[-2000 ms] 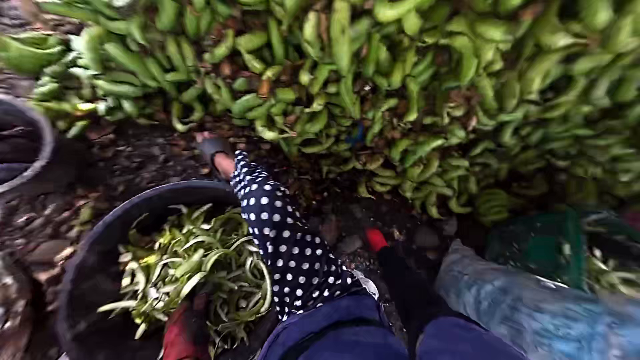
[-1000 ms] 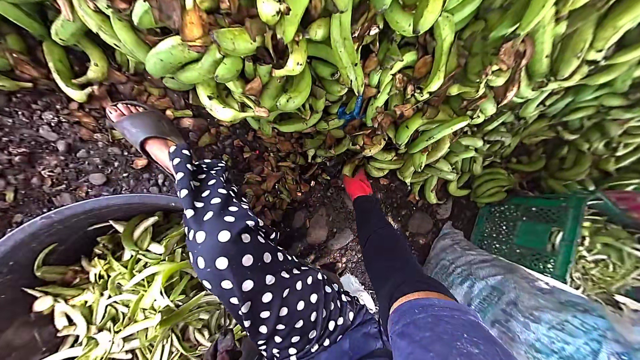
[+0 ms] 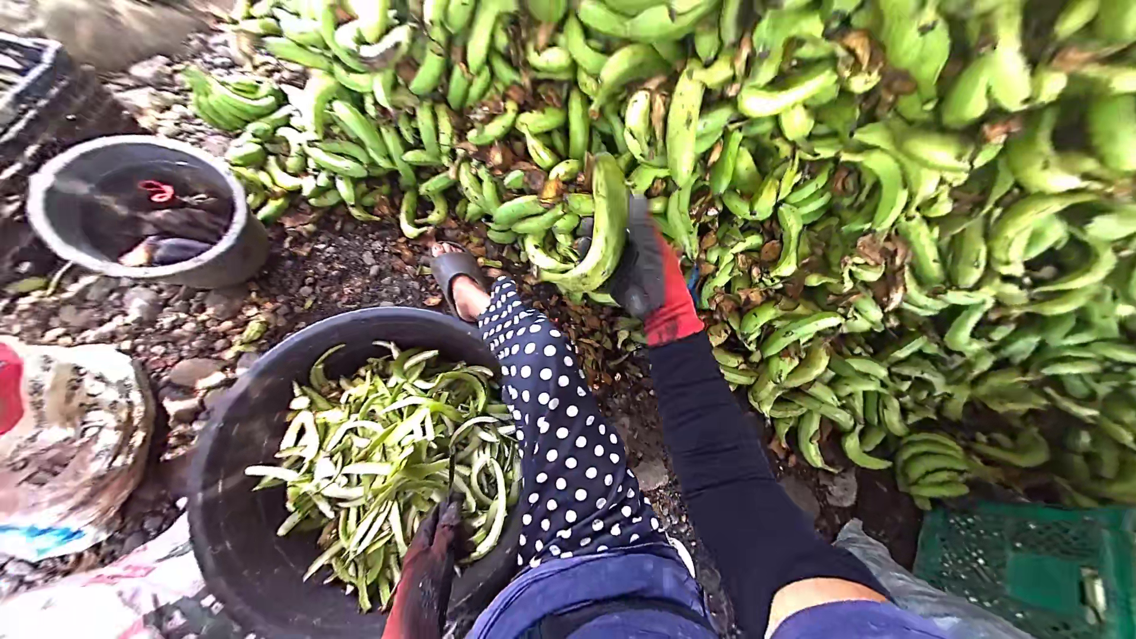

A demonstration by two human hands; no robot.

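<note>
My right hand (image 3: 646,277), in a red and dark grey glove below a black sleeve, is closed around a large green plantain (image 3: 607,222) at the near side of the plantain heap (image 3: 790,177). My left hand (image 3: 429,568), in a dark-stained red glove, is low over a black tub (image 3: 232,497). From its fingers a thin dark tool, apparently a knife (image 3: 453,457), points up across the green peels (image 3: 390,444) in the tub. The grip of the left fingers is partly hidden by their dark colour.
A grey bucket (image 3: 244,244) with dark liquid and a red item stands at upper left. A plastic sack (image 3: 98,444) lies at the left. A green crate (image 3: 1021,524) is at lower right. My sandalled foot (image 3: 461,284) rests on gravel beside the tub.
My right hand, in the earlier frames near the heap's lower edge with no plantain visible in it, is farther into the heap and holds a plantain. The view has shifted to show more on the left.
</note>
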